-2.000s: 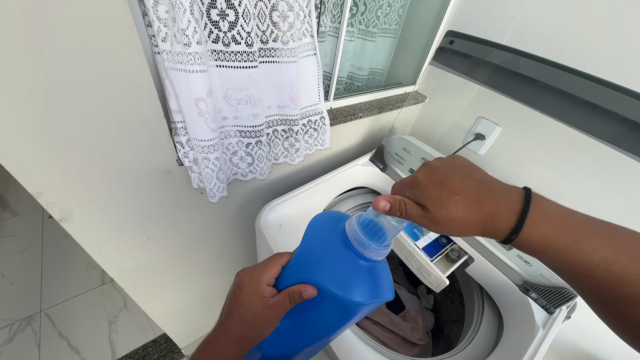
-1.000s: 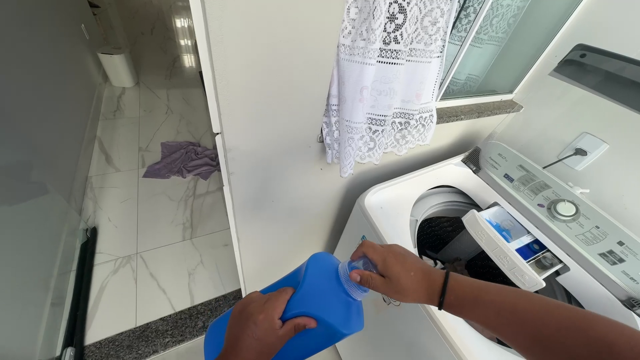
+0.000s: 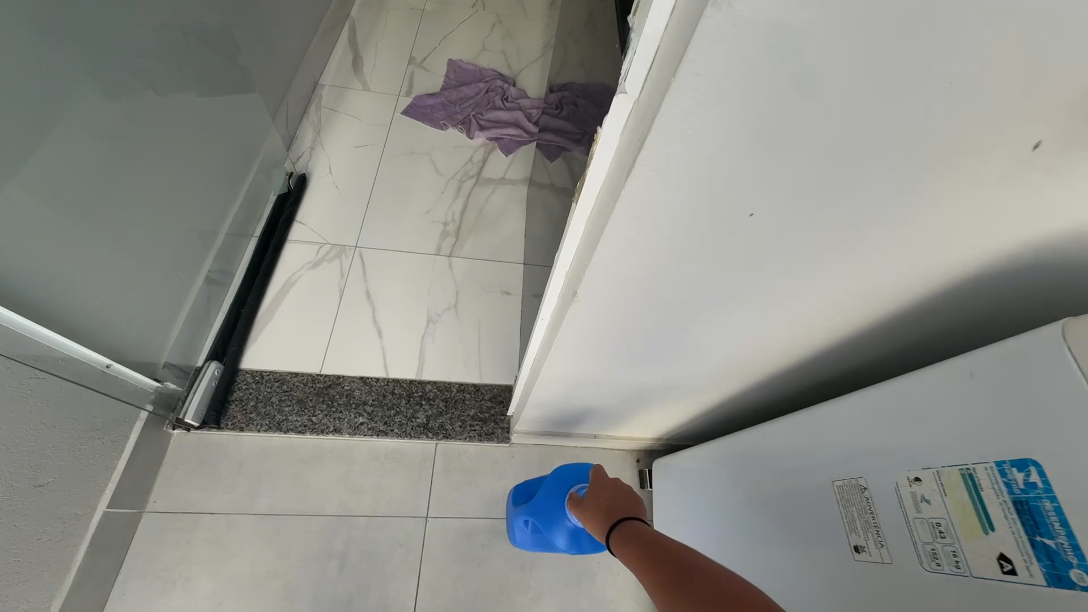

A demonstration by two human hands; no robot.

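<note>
My right hand point(image 3: 608, 503), with a black band at the wrist, grips the blue plastic jug point(image 3: 544, 514) by its cap at the top. The jug is upright, low over or on the grey floor tiles, close to the washing machine's side; whether it touches the floor I cannot tell. The fingers cover most of the cap. My left hand is out of view. On the right stands the white washing machine point(image 3: 765, 518), with printed labels on its side panel.
A granite threshold point(image 3: 365, 406) crosses the doorway, beside a glass door point(image 3: 127, 170) at the left. Beyond it a purple cloth point(image 3: 493, 106) lies on marbled floor tiles. The white wall point(image 3: 765, 212) runs behind the machine.
The view has swung down and left to the floor. My left hand has let go of the jug and left the view. The jug has gone down beside the machine, with my right hand still on its cap.
</note>
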